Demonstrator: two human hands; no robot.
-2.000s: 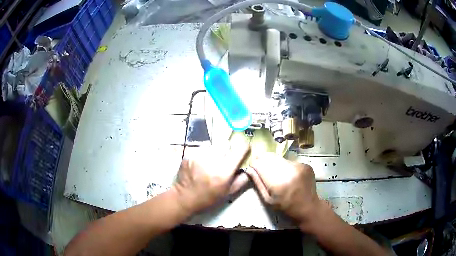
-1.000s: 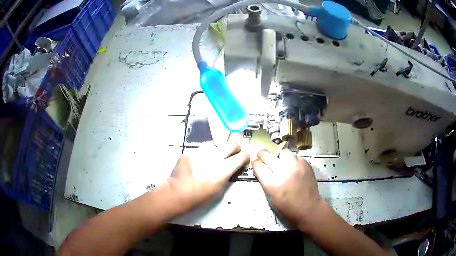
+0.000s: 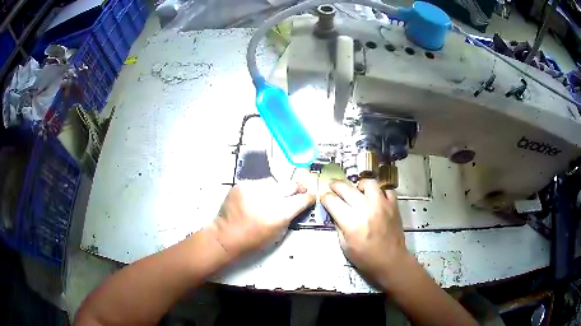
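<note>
A small pale yellow-green garment piece (image 3: 332,172) lies at the needle area of the off-white sewing machine (image 3: 420,102), partly washed out by the lamp. My left hand (image 3: 258,213) presses its fingertips on the left side of the cloth. My right hand (image 3: 366,223) lies on its right side, fingers bent, close below the brass-coloured parts (image 3: 376,170). The two hands nearly meet just in front of the presser foot area. The needle itself is hidden by the lamp head and glare.
The bright blue lamp head (image 3: 285,126) hangs over the needle area on a pale gooseneck. A dark slide plate (image 3: 253,165) is set in the worn white table (image 3: 146,159). Blue crates (image 3: 102,54) with cloth stand at the left. A greyish heap (image 3: 216,14) lies behind the table.
The cloth between my hands shows less now, its part by the right fingers covered. Both hands have moved slightly up towards the needle since two seconds ago, and my right fingers have spread.
</note>
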